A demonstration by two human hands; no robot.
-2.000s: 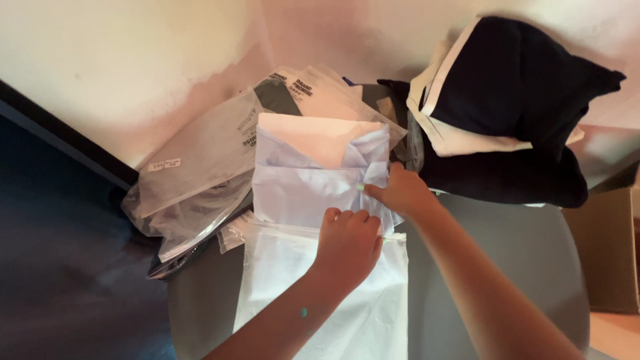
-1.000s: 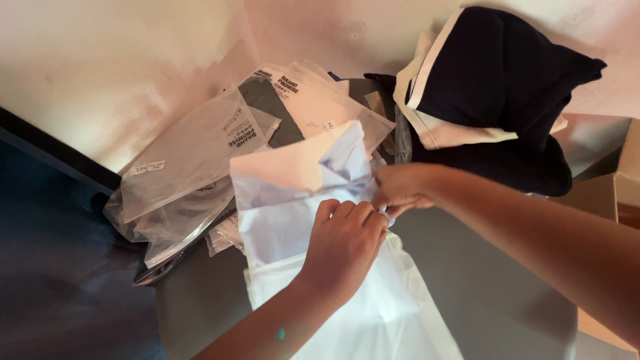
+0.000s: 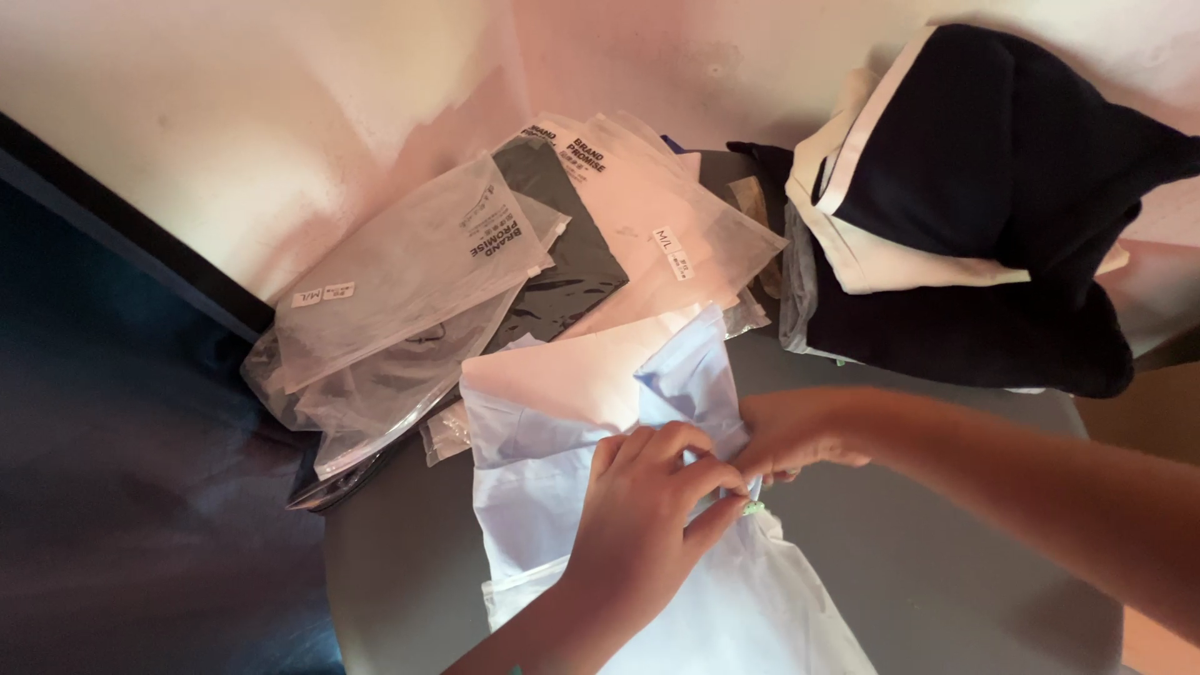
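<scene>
A folded light-blue garment (image 3: 534, 506), with a pale flat panel (image 3: 562, 375) showing at its top, lies partly inside a frosted plastic bag (image 3: 731, 609). My left hand (image 3: 656, 506) lies across the garment, its thumb and index finger pinched on the right edge near the bag's mouth. Beside it, my right hand (image 3: 797, 436) grips the same edge from the right; its fingertips almost meet those of the left. The fingers partly hide what is pinched, seemingly garment and bag edge together.
Frosted zip bags (image 3: 403, 272) with printing and stickers lie heaped on the grey round tabletop (image 3: 947, 572) at back left, over a dark packaged item (image 3: 562, 244). Folded black and cream cloth (image 3: 984, 159) is piled at back right. A wall stands behind; a cardboard box (image 3: 1144, 412) is at right.
The left hand has moved from the bag's mouth near the middle to the right edge, close beside the right hand. The garment and bag have turned slightly.
</scene>
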